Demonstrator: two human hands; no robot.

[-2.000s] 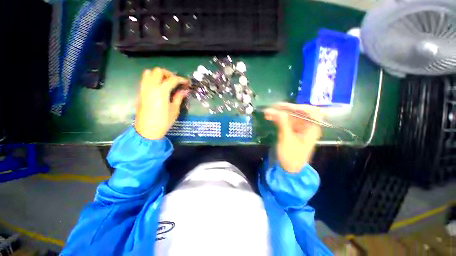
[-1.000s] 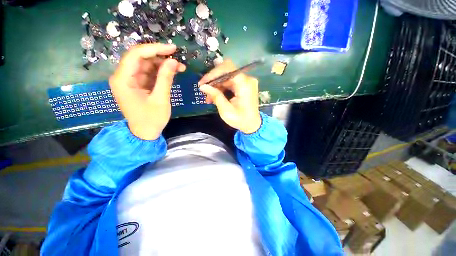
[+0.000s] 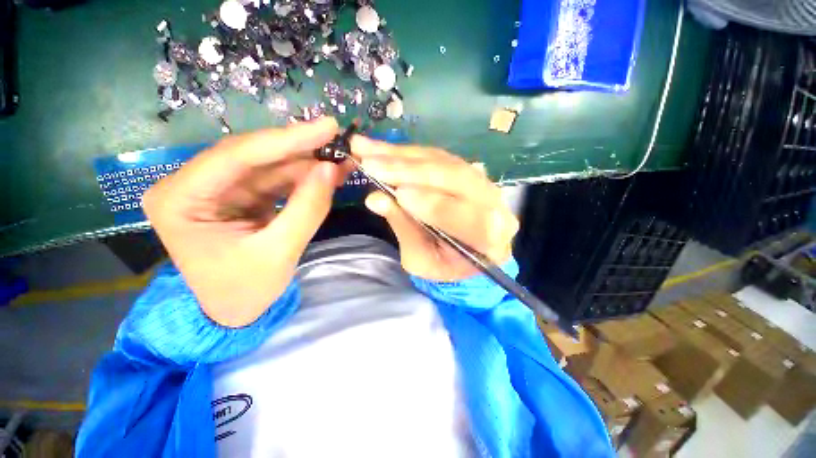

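My left hand [image 3: 255, 210] pinches a small black component [image 3: 335, 150] between thumb and fingertips, above the bench's near edge. My right hand [image 3: 438, 201] holds long, thin tweezers [image 3: 456, 243]. Their tip touches or nearly touches the component, and their back end points down to the right past my wrist. My right fingertips are close beside the component. A blue sheet [image 3: 125, 183] with rows of small white-outlined squares lies under my hands, which hide much of it. A pile of dark and silvery components [image 3: 268, 63] with round whitish discs lies beyond my hands.
A blue bin [image 3: 577, 45] with tiny whitish pieces stands at the upper right of the green bench [image 3: 447, 89]. A tan square [image 3: 503, 120] lies near it. A fan [image 3: 769, 13] is at the top right. Black crates [image 3: 626, 259] and cardboard boxes [image 3: 707, 358] are right of the bench.
My hands have come together at the component. My right hand has turned, so the tweezers now slant down to the right with their tip at the component. The view has also shifted since the oldest frame.
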